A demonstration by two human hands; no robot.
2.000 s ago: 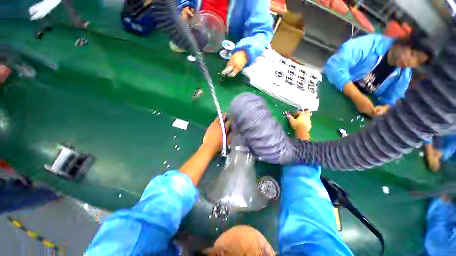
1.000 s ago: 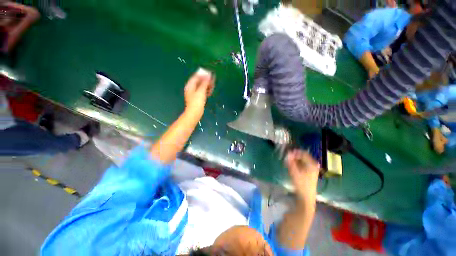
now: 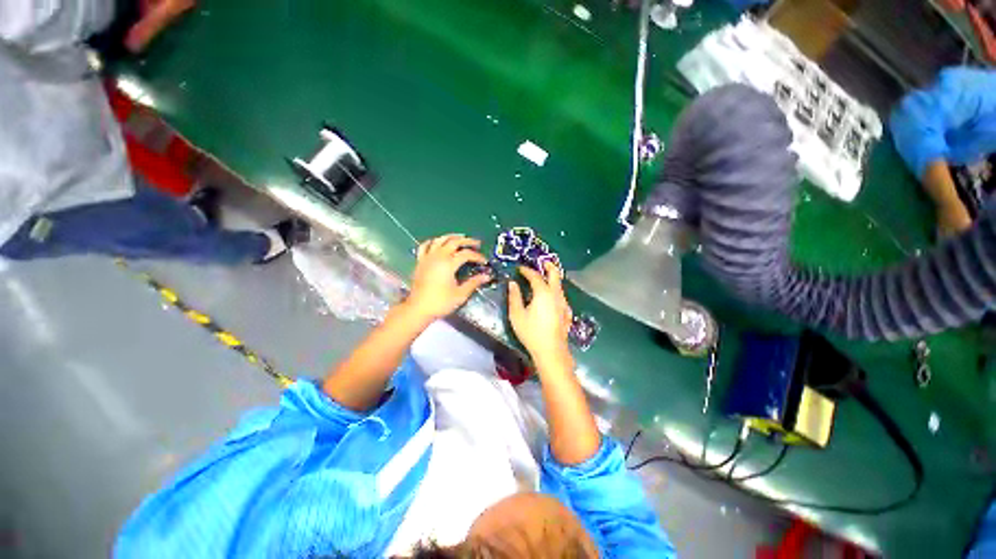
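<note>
My left hand is at the bench's near edge, with a small dark assembly between thumb and fingers. My right hand is close beside it, palm down, its fingertips at a small silver and dark assembly; whether it grips it cannot be told. Another such assembly lies just beyond both hands. One more round piece lies right of my right hand. A solder spool stands at the left, its thin wire running toward my left hand.
A translucent hood on a ribbed grey hose stands right of my hands. Beside it are a tin of shavings and a blue box with black cables. A white parts tray lies farther back. A person stands at the left.
My hands, apart and blurred a second ago, have come together at the small assemblies near the bench edge. The white piece at my left hand is gone from it. The view has shifted left.
</note>
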